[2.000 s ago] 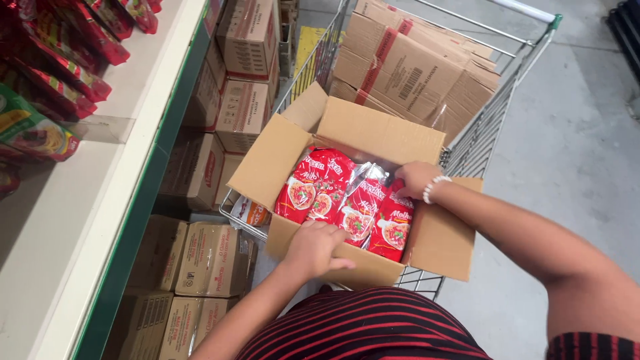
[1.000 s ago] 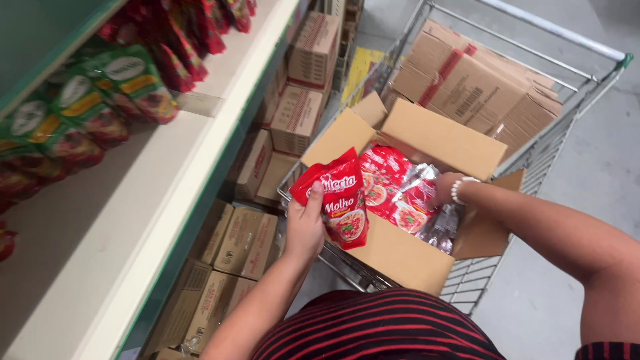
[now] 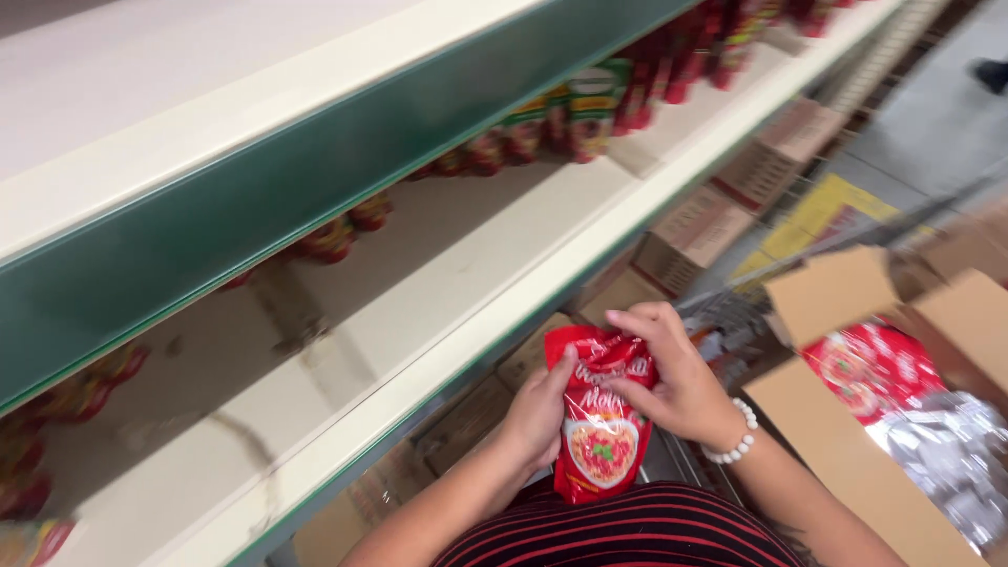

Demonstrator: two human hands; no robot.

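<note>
A red tomato sauce pouch (image 3: 602, 421), its front facing me, is held close to my striped shirt. My left hand (image 3: 539, 417) grips its left side, thumb on the front. My right hand (image 3: 669, 370), with a white bead bracelet at the wrist, is at the pouch's upper right, thumb across the front and fingers near the top edge. Whether a second pouch lies behind it cannot be told. To the right, an open cardboard box (image 3: 850, 465) holds more red pouches (image 3: 874, 366) and pouches with silver undersides (image 3: 953, 457).
A white shelf (image 3: 472, 268) with a green-edged board above runs diagonally at left. Green and red pouches (image 3: 591, 110) stand along its back. Closed cartons (image 3: 693, 236) are stacked under it. The metal cart is partly visible at right, and a dark shoe (image 3: 991, 75) shows at top right.
The view has swung left toward the shelf. My right hand has left the box and come to the pouch, which my left hand held over the box a second ago.
</note>
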